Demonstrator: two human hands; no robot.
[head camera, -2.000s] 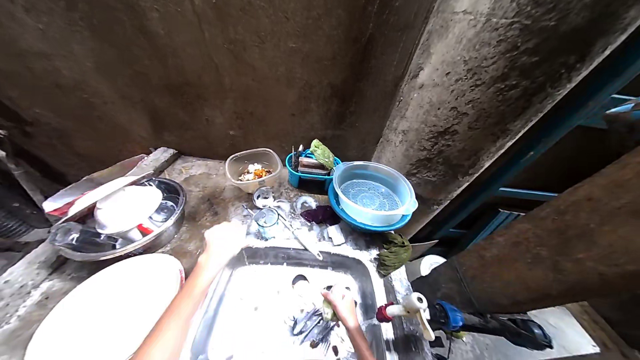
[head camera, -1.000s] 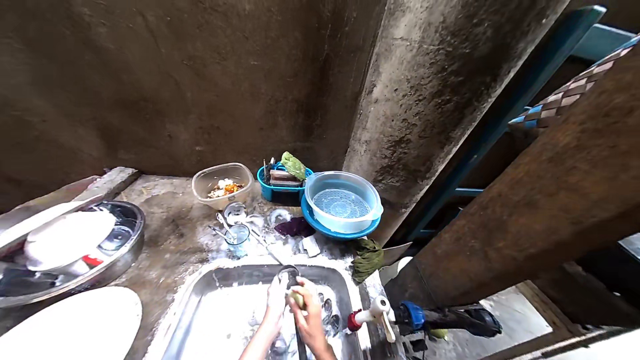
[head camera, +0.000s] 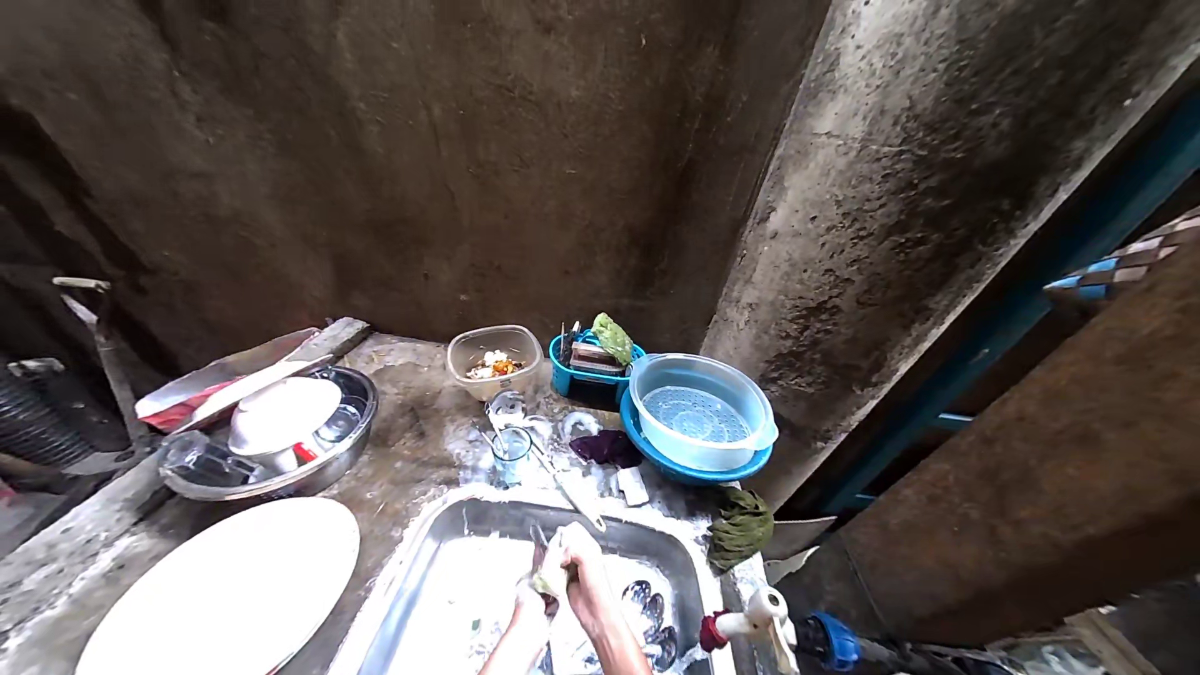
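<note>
Over the metal sink (head camera: 450, 562), my left hand (head camera: 531, 605) grips the lower part of a dark utensil (head camera: 538, 544), likely a knife; its exact kind is unclear. My right hand (head camera: 579, 562) is closed on a pale green scrubbing pad (head camera: 547, 585) and presses it against the utensil. Both hands touch each other and look wet with suds. Several dark spoons (head camera: 647, 605) lie in the sink to the right of my hands. A long-handled utensil (head camera: 577, 497) rests across the sink's back rim, beside a glass (head camera: 512, 450) with something standing in it.
A white tap (head camera: 764, 614) stands at the sink's right. Behind are a blue strainer basin (head camera: 698, 412), a teal caddy (head camera: 581, 380) and a plastic container with food scraps (head camera: 494, 361). At left are a metal basin of dishes (head camera: 352, 441) and a large white oval plate (head camera: 225, 591).
Two seconds ago my left hand was apart, near the sink's back left corner; it has come in beside my right hand. A dark utensil is now held between them. The view has shifted.
</note>
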